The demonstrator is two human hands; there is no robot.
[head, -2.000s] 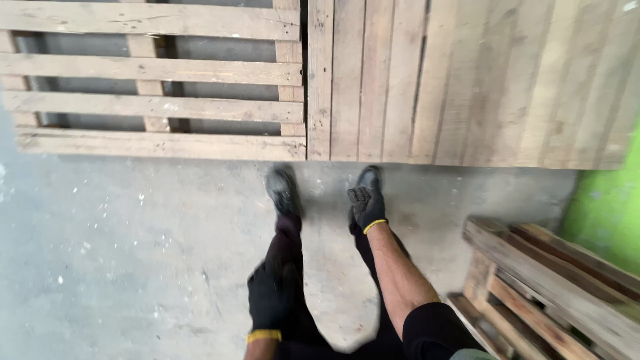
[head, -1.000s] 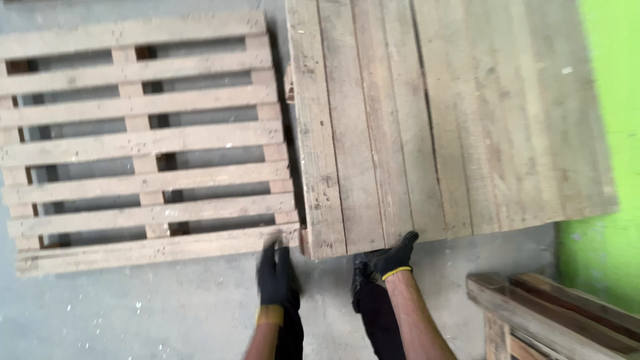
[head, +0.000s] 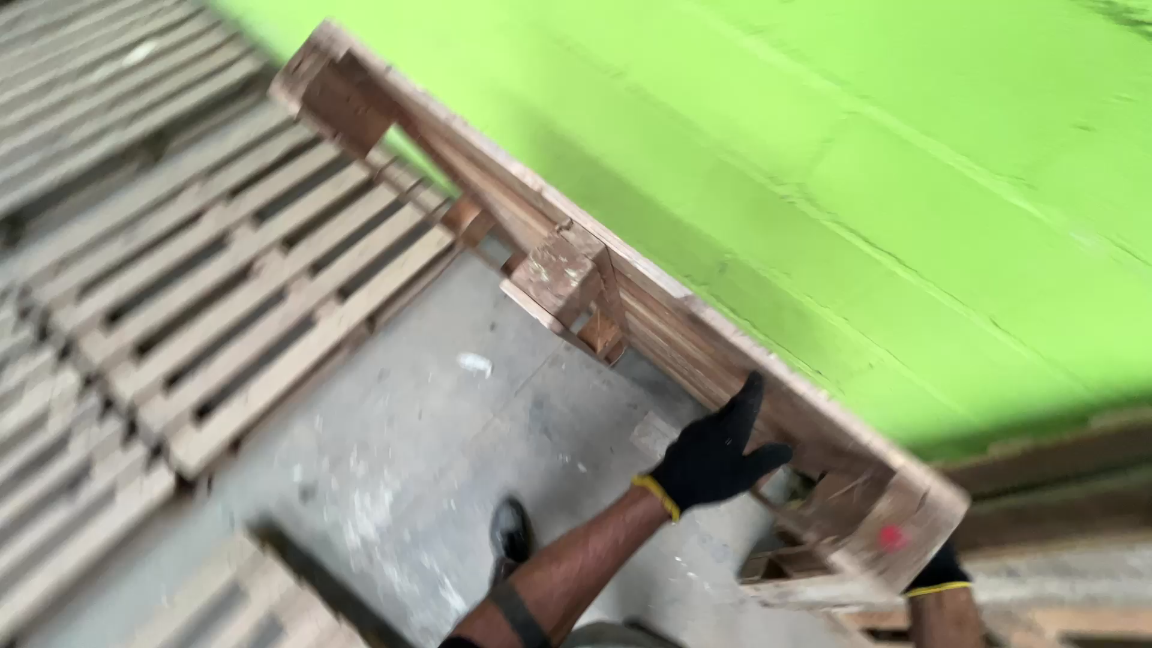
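Observation:
A wooden pallet (head: pixel 562 270) stands tilted on its edge along the green wall, its blocks turned towards me. My left hand (head: pixel 720 450), in a black glove with a yellow cuff, is at the pallet's near side, thumb and fingers spread; nothing is gripped in it. Behind the pallet's lower right corner, which has a red mark, is my right hand (head: pixel 940 571), also gloved. The corner hides most of its fingers, so its grip cannot be seen.
Slatted pallets (head: pixel 261 270) lie on the grey floor (head: pixel 387 468) to the left. Another pallet (head: pixel 270 594) is at the lower left. More pallet wood (head: pixel 1053 576) sits at the lower right. A bright green wall (head: pixel 855 180) fills the upper right. My shoe (head: pixel 511 529) is on the floor.
The view has swung strongly towards the green wall. One second ago both hands were at the near edge of flat pallets; now they are at a pallet standing on edge.

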